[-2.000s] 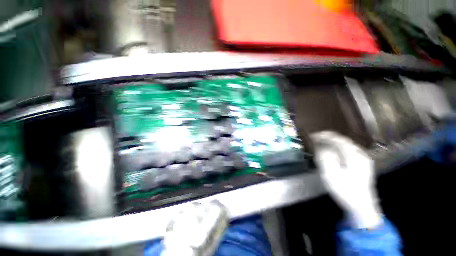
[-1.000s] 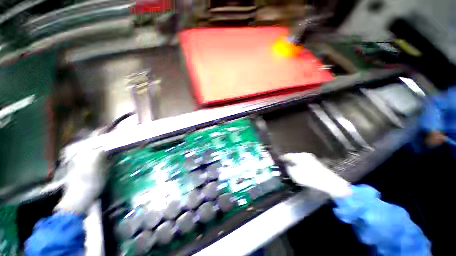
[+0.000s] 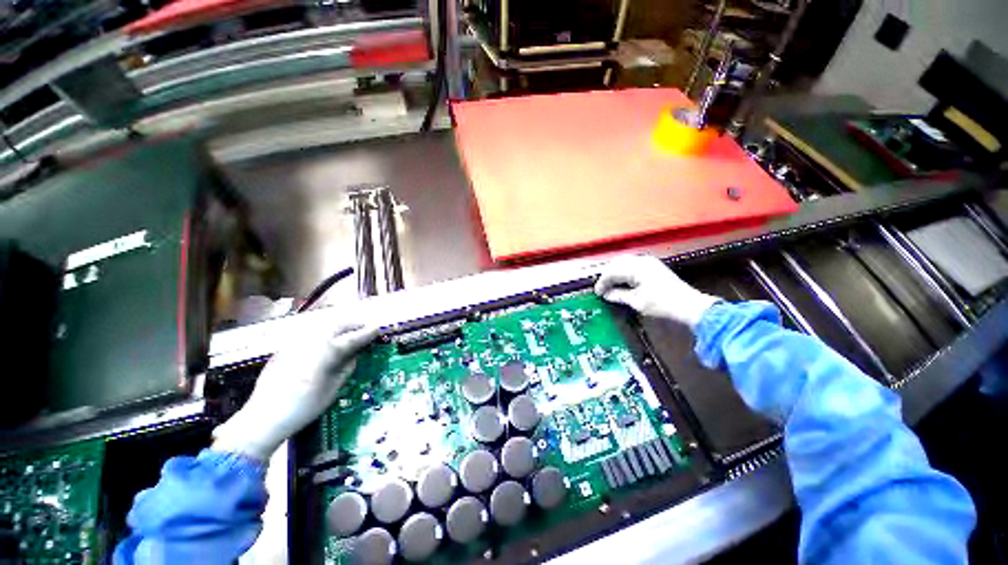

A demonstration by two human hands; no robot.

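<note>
A green circuit board (image 3: 431,386) with several grey-topped round capacitors (image 3: 479,471) lies in a black carrier (image 3: 688,425) on the conveyor. My left hand (image 3: 296,386), in a white glove, is at the carrier's far left corner, fingertips on the rim. My right hand (image 3: 652,289), also white-gloved, has its fingertips at the far right corner of the board and carrier, fingers bent together. Whether either hand grips the carrier or only touches it cannot be told.
A red sheet (image 3: 608,182) with a yellow round holder (image 3: 682,132) lies beyond the conveyor rail (image 3: 442,300). Metal rods (image 3: 379,237) lie on the steel bench. Another green board (image 3: 53,502) is at the lower left. Conveyor cross bars (image 3: 840,320) run to the right.
My right hand has moved from the carrier's right side to its far right corner. My left hand has moved right onto the far left corner. The view has shifted and sharpened.
</note>
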